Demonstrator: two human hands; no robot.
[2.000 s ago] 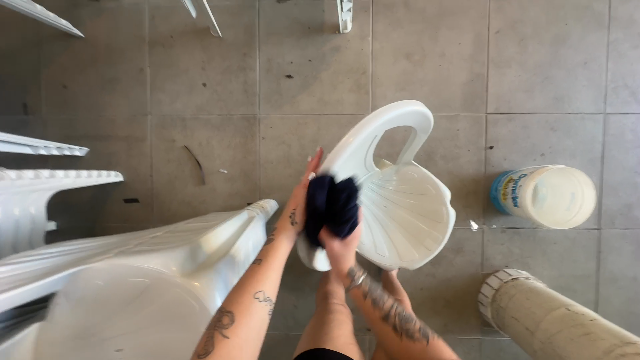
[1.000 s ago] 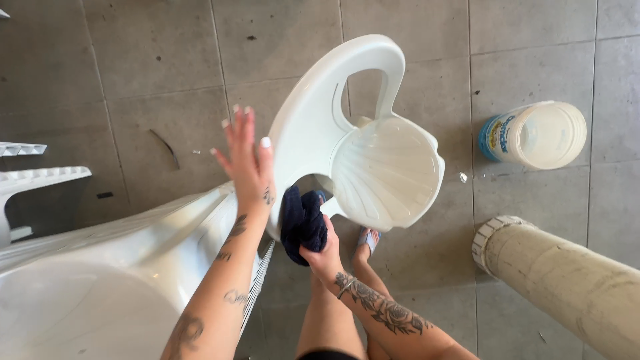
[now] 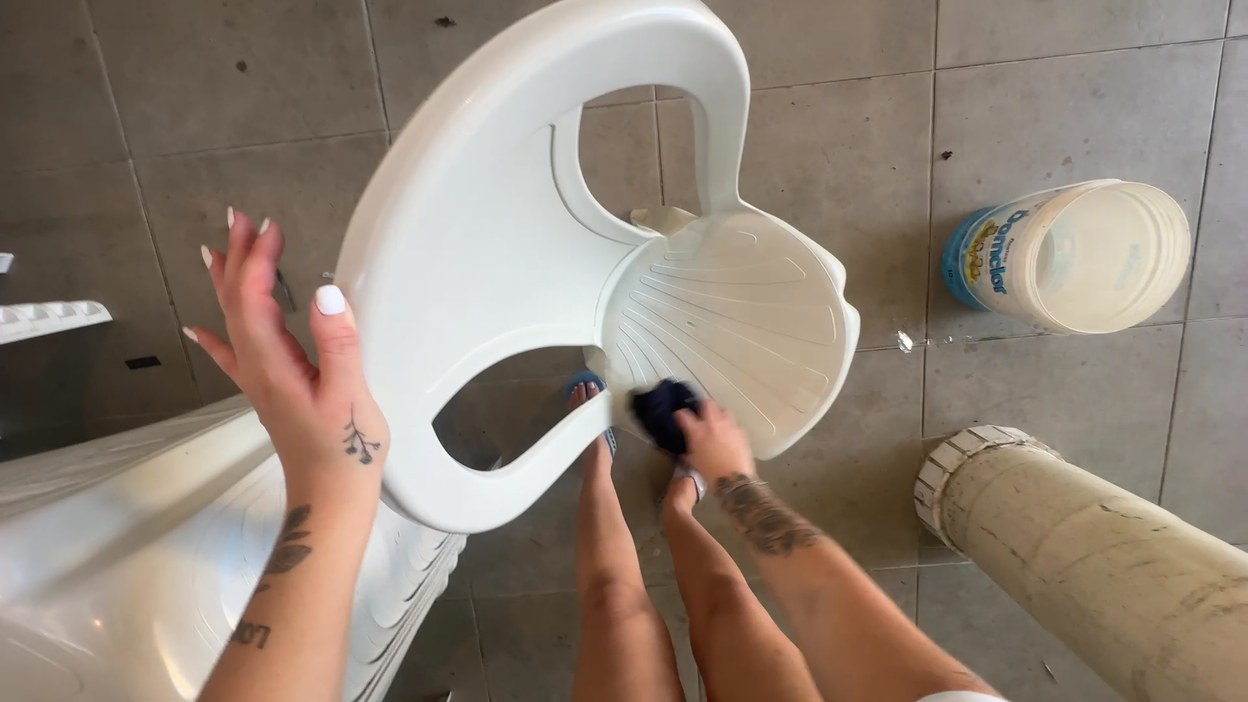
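A white plastic armchair (image 3: 468, 224) with a shell-patterned seat stands on the floor in front of me, its back toward the left. My left hand (image 3: 292, 361) is raised at the outer rim of the backrest, fingers spread, the thumb side close to the plastic; whether it touches is hard to tell. My right hand (image 3: 717, 439) grips a bunched dark blue cloth (image 3: 665, 414) over the near edge of the seat, just right of the near armrest. Hand and cloth are blurred.
A stack of white plastic chairs (image 3: 146, 565) fills the lower left. To the right, a translucent plastic bucket (image 3: 1111, 258) with a blue label sits on the tiled floor, above a thick, scuffed pale column (image 3: 1092, 575). Another white plastic piece (image 3: 49, 320) shows at the left edge.
Two seconds ago both my hands were at the cloth by the backrest; my left hand has since come off it. My right hand has carried the cloth from the near armrest area to the seat.
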